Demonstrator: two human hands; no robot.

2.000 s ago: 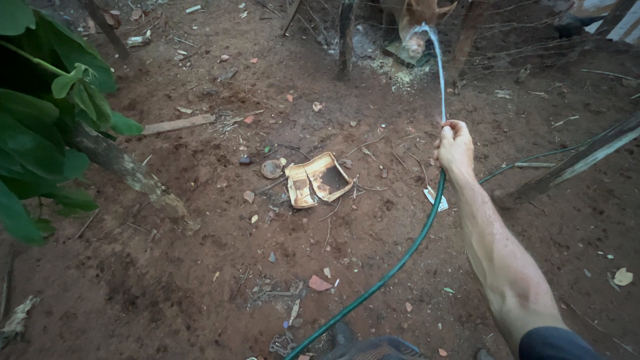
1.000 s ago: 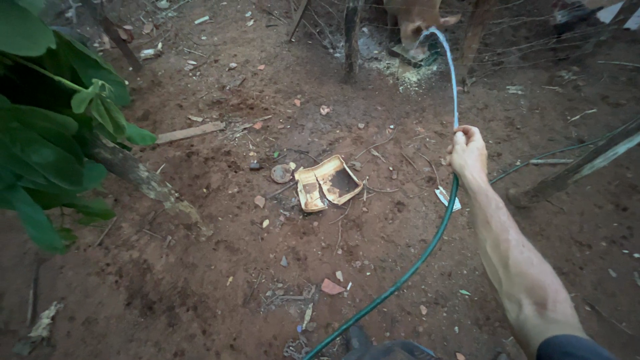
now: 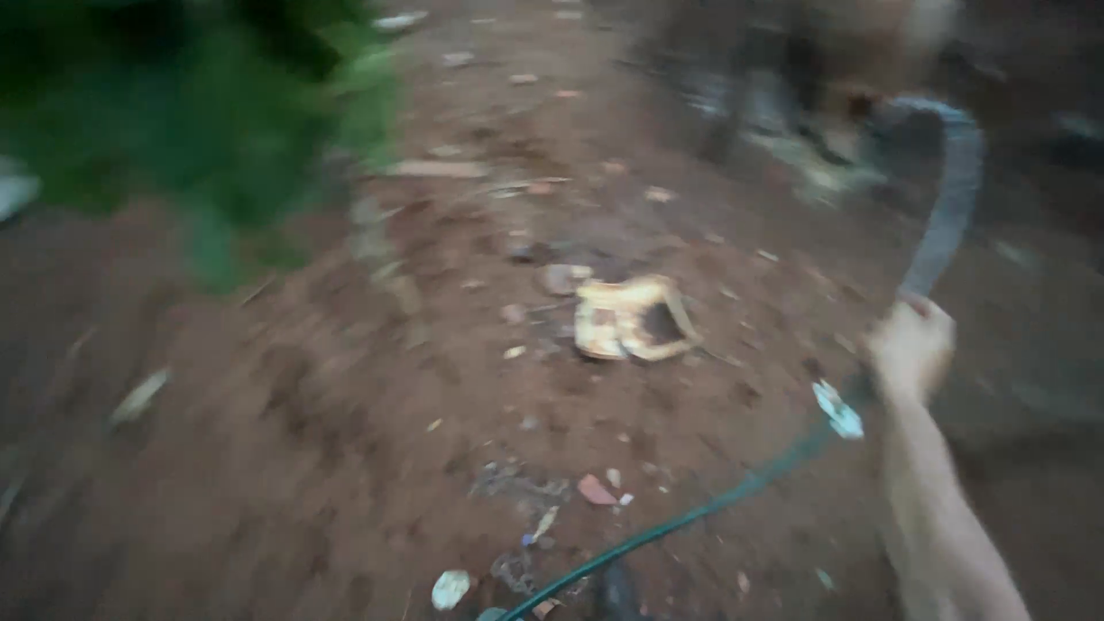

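My right hand [image 3: 914,345], at the right of the head view, is closed around the end of a green garden hose [image 3: 673,524]. A curved stream of water [image 3: 949,190] rises from the hand and bends left at its top, near a blurred brown animal [image 3: 871,60]. From the hand the hose runs down and left to the bottom edge. A whitish scrap [image 3: 837,410] lies on the soil beside the hose, just left of my wrist. My left hand is out of view.
On the brown soil [image 3: 302,483] lies an open, dirty yellowish container [image 3: 634,317], with a reddish shard [image 3: 596,490] below it. Green leaves [image 3: 198,112] hang blurred at the upper left. A short strip of wood [image 3: 438,169] lies beside them. Small litter is scattered about.
The view has shifted and is now strongly blurred. My right hand still grips the hose, and water still flows from it.
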